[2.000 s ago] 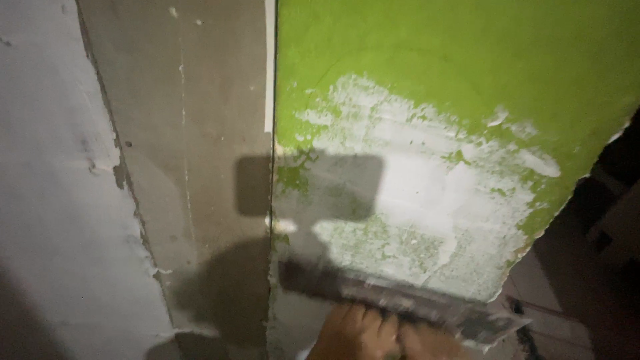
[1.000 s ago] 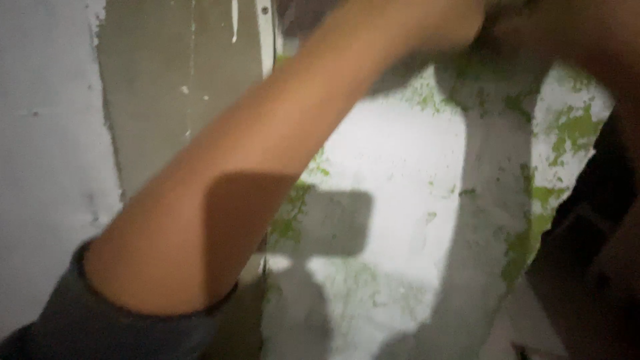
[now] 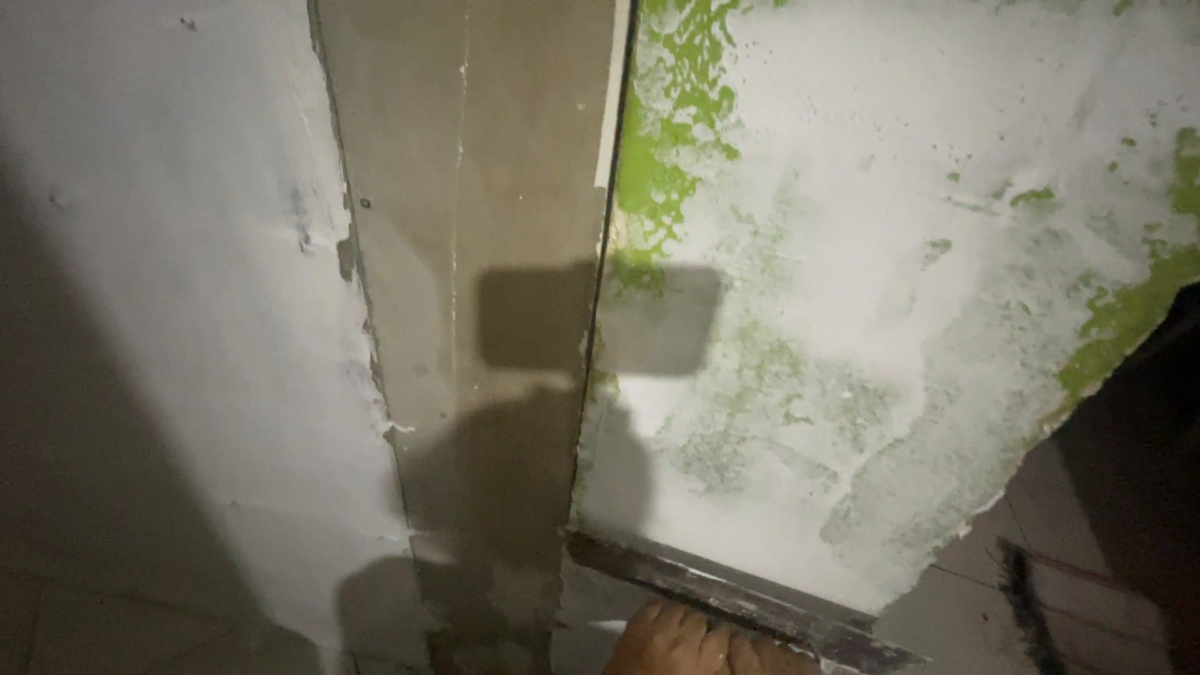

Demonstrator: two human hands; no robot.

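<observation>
A long, wide putty blade (image 3: pixel 750 600) smeared with filler lies slantwise across the lower part of the green-painted wall (image 3: pixel 656 178), which is largely coated in white putty (image 3: pixel 872 234). My left hand (image 3: pixel 656 642) grips the blade's near side at the bottom edge of the view, knuckles up. Close against it, my right hand (image 3: pixel 764 656) also holds the blade; only its fingers show. The putty is smooth and white in the middle, thin and patchy with green showing at the left and right edges.
Left of the coated face runs a bare grey-brown strip (image 3: pixel 525 141) with a dark gap line beside it. Further left is a white wall (image 3: pixel 216 281) with a ragged edge. Tiled floor (image 3: pixel 947 600) with a dark streak lies lower right. Shadows fall over the surfaces.
My hands, high on the wall one second ago, are down at its lower part with the blade. White putty covers more of the green than two seconds ago.
</observation>
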